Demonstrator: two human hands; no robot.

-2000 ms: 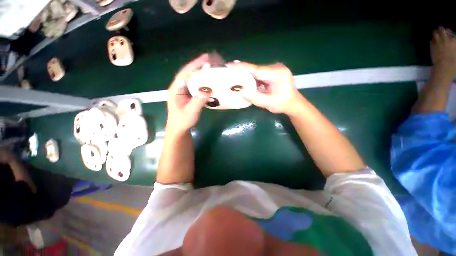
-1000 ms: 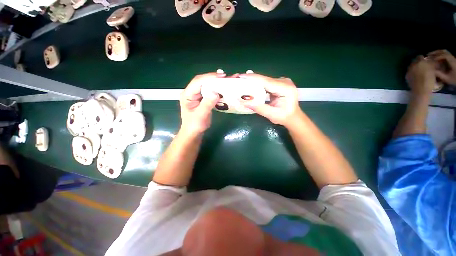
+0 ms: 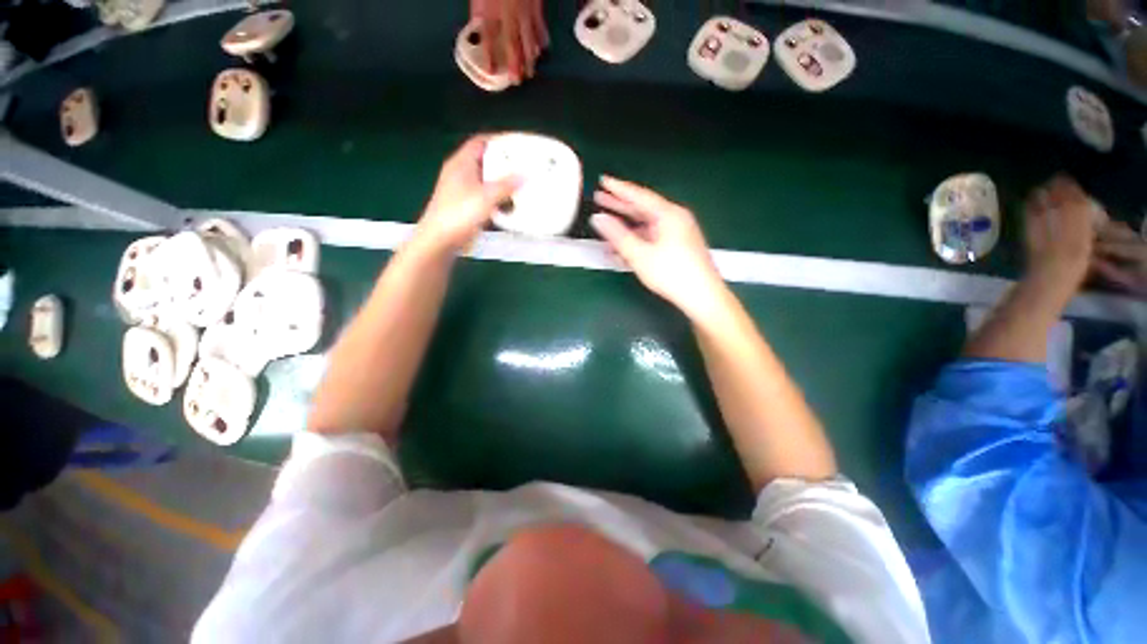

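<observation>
A cream-white closed unit [image 3: 541, 186] is just beyond the pale metal strip, with its face up. My left hand [image 3: 463, 195] grips its left edge, thumb on the face near a dark opening. My right hand [image 3: 648, 233] is to the right of the unit, apart from it, fingers spread and empty. A pile of cream covers [image 3: 211, 296] lies on the green bench at left, on my side of the strip.
Several cream units lie on the far belt, one of them [image 3: 727, 53] at top centre. Another person's hand [image 3: 509, 38] touches a unit at the top. A back housing with blue parts [image 3: 965, 219] lies at right, beside a blue-sleeved neighbour's hands [image 3: 1063, 233]. The metal strip [image 3: 805, 268] crosses the bench.
My right hand has let go of the unit and moved off to the right. The unit, held by my left hand, now lies flatter and farther away. Another person's hand has appeared at the top.
</observation>
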